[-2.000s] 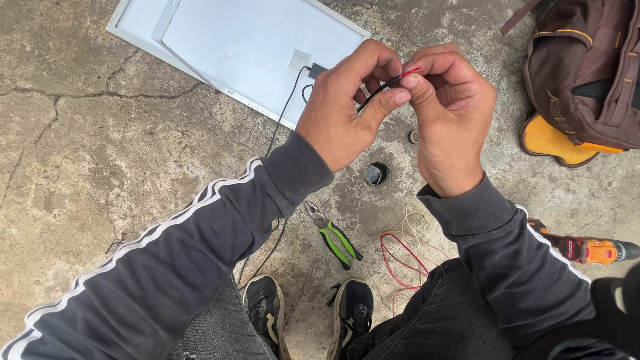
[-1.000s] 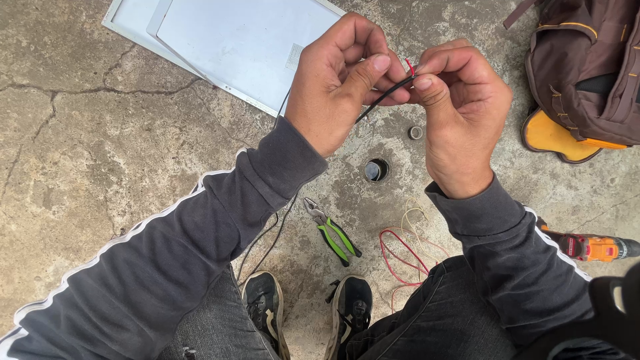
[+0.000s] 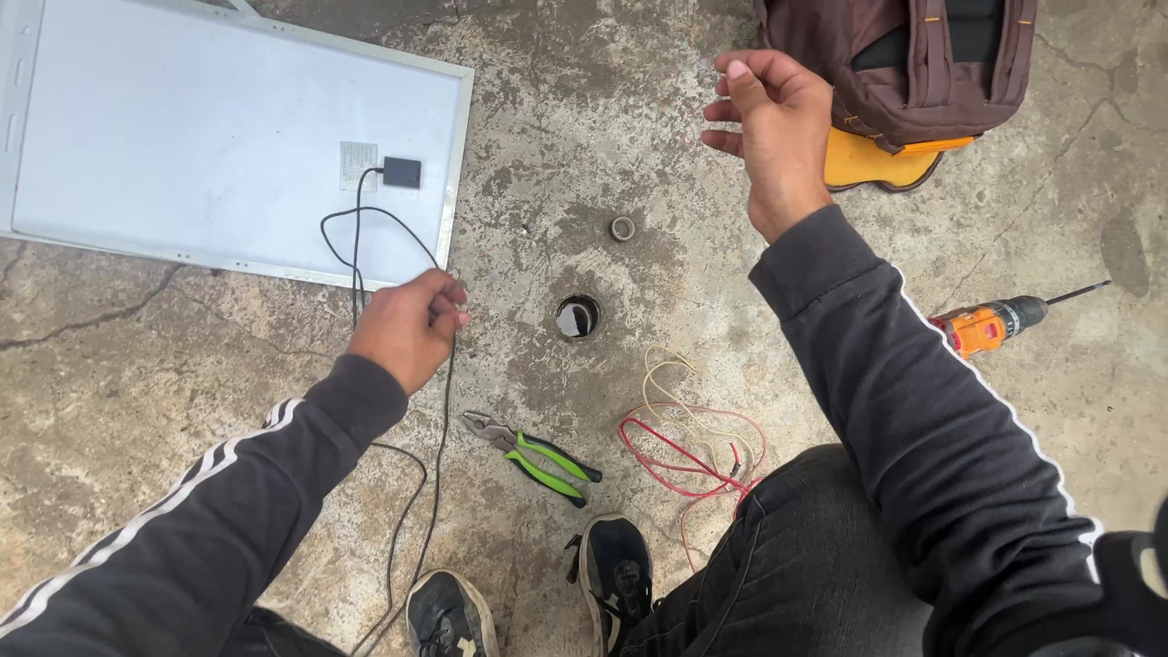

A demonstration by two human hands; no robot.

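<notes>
My left hand [image 3: 411, 328] is closed on a thin black cable [image 3: 445, 401] near the lower right corner of a framed solar panel, seen from its white back [image 3: 228, 137]. The cable runs from a small black junction box [image 3: 401, 172] on that back and continues down toward my feet. My right hand [image 3: 780, 128] is raised beside the backpack, its fingers apart; nothing can be seen in it. Combination pliers with green and black handles [image 3: 547, 461] lie on the concrete between my forearms. Red wire [image 3: 662, 465] and pale wire [image 3: 650, 379] lie loosely coiled near my knee.
A round hole [image 3: 578, 317] in the concrete has a small ring [image 3: 622, 228] above it. The brown backpack [image 3: 849, 64] with a yellow flap stands at upper right. An orange drill [image 3: 981, 327] with a long bit lies at right. My shoes [image 3: 616, 566] are at the bottom.
My hands have moved apart from where they held the black cable's red-tipped end together. The left hand has come down and left, the right hand out to the right, off the cable.
</notes>
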